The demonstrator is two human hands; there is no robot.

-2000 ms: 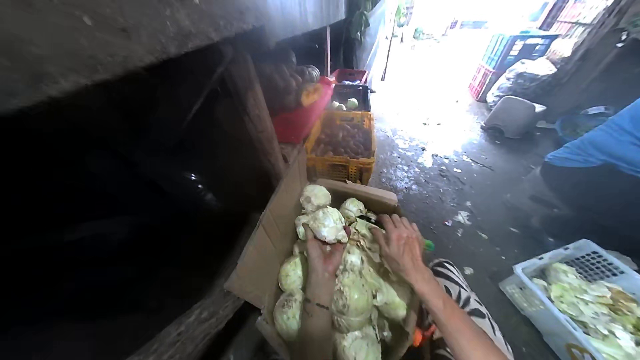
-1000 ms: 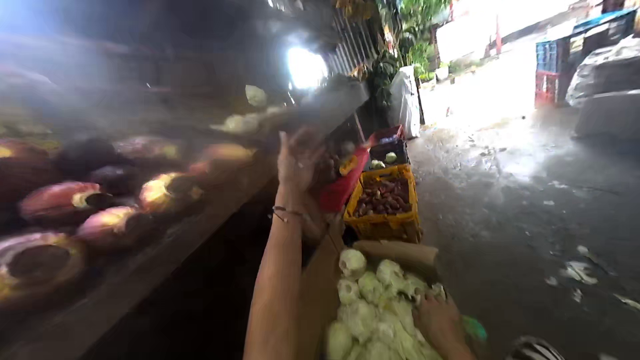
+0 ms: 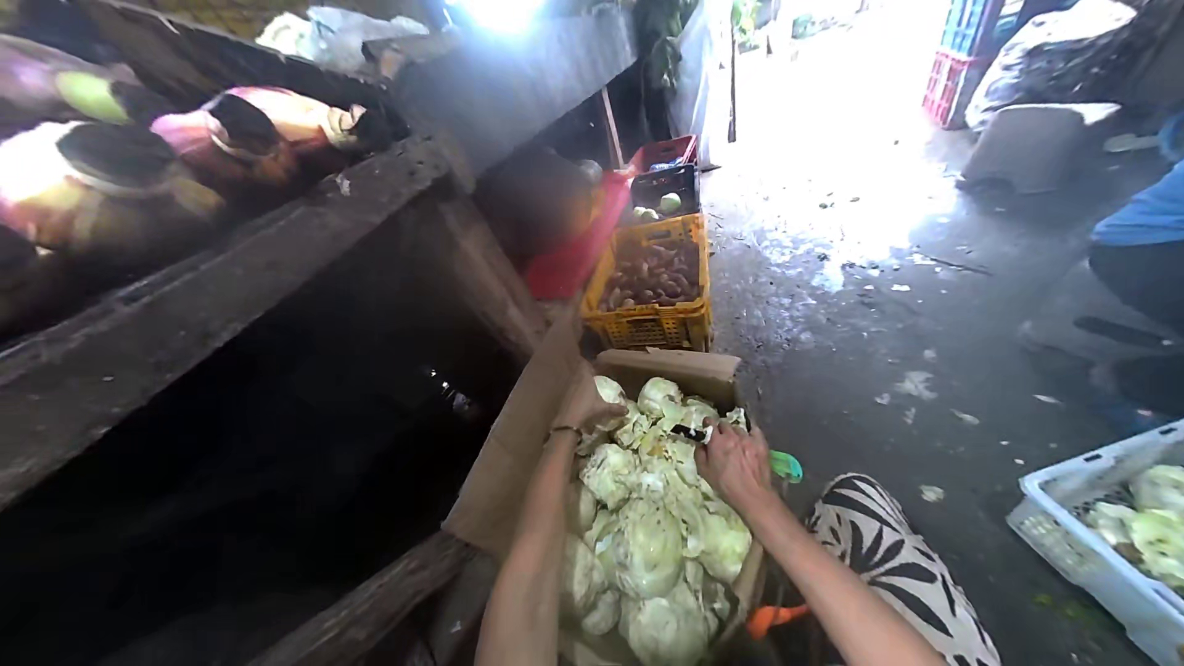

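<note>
A cardboard box [image 3: 504,444] full of trimmed, pale green cabbages [image 3: 647,546] sits before me. At its far left corner, my left hand [image 3: 583,400] rests against a cabbage [image 3: 609,390], thumb over its side; the other fingers are hidden. My right hand [image 3: 737,462] is curled at the box's right side around a knife, largely covered by the fingers. The knife's dark blade [image 3: 689,433] points left over the cabbages, and its green handle end [image 3: 786,465] shows at the right of the hand.
Purplish round produce [image 3: 120,176] lies on a wooden shelf [image 3: 222,231] at left. Beyond the box stand a yellow crate [image 3: 647,328] and darker crates. A white crate [image 3: 1073,532] of leaves is at right, near a person in blue [image 3: 1142,217]. Leaf scraps litter the wet floor.
Two seconds ago my left hand held a cabbage over the box. One second ago it was raised toward the shelf with fingers spread; now it is back in the box. The view has swung.
</note>
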